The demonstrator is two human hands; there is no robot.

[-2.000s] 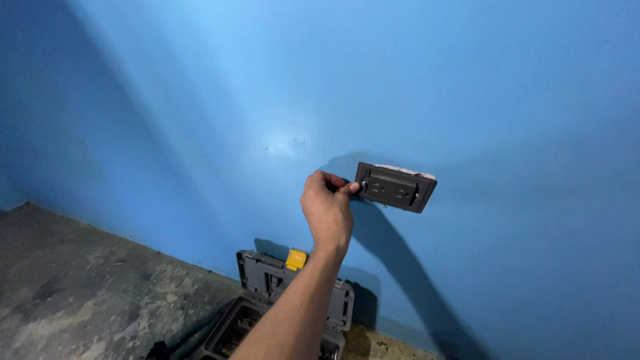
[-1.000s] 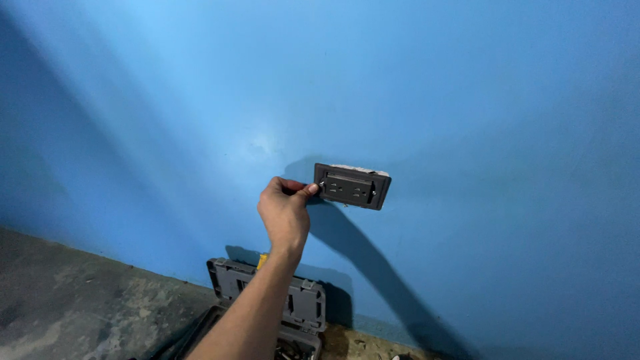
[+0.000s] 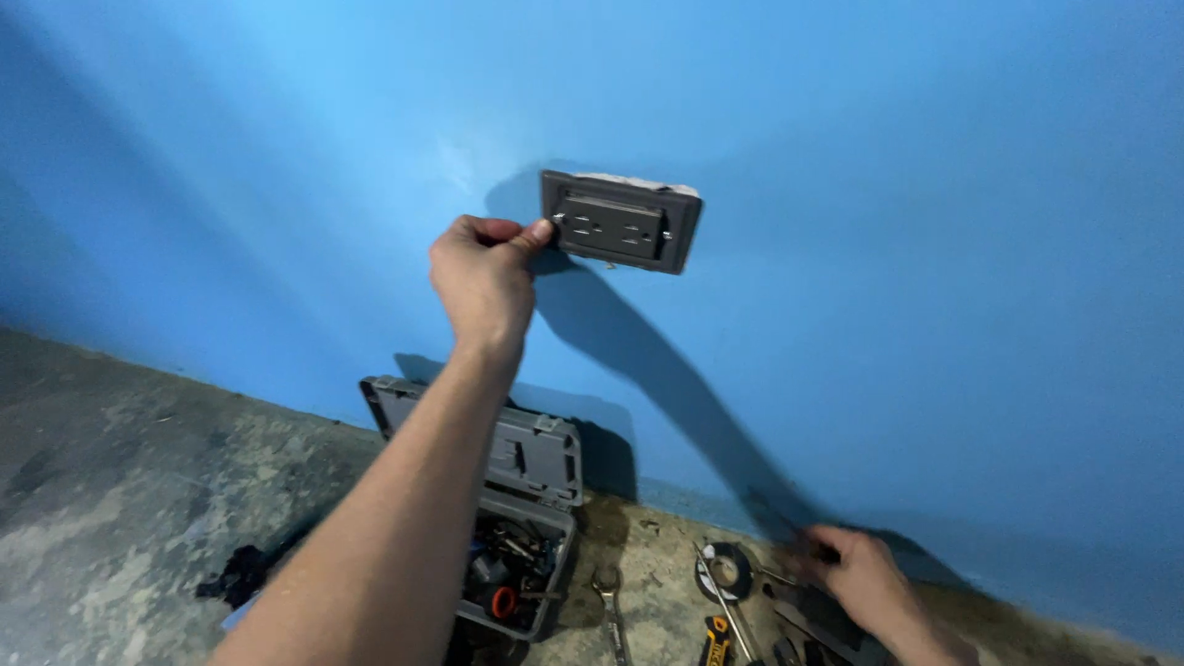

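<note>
On the blue wall sits a dark electrical outlet [image 3: 612, 228] within a dark rectangular cover frame [image 3: 684, 231], a screw showing at each end. My left hand [image 3: 490, 273] pinches the frame's left end between thumb and fingers. Low at the right, my right hand [image 3: 856, 573] is near the floor beside a roll of black tape [image 3: 724, 572] and a screwdriver shaft [image 3: 729, 606]. Its fingers are blurred, so whether they hold anything cannot be told.
An open grey toolbox [image 3: 564, 527] with small tools and parts stands against the wall, partly behind my left forearm. A combination wrench [image 3: 611, 615] and a yellow-and-black tool handle [image 3: 715, 641] lie on the rough concrete floor [image 3: 185, 490].
My right hand has come into view at the lower right. My left hand stays at the left end of the frame. The view has shifted, now showing tools on the floor.
</note>
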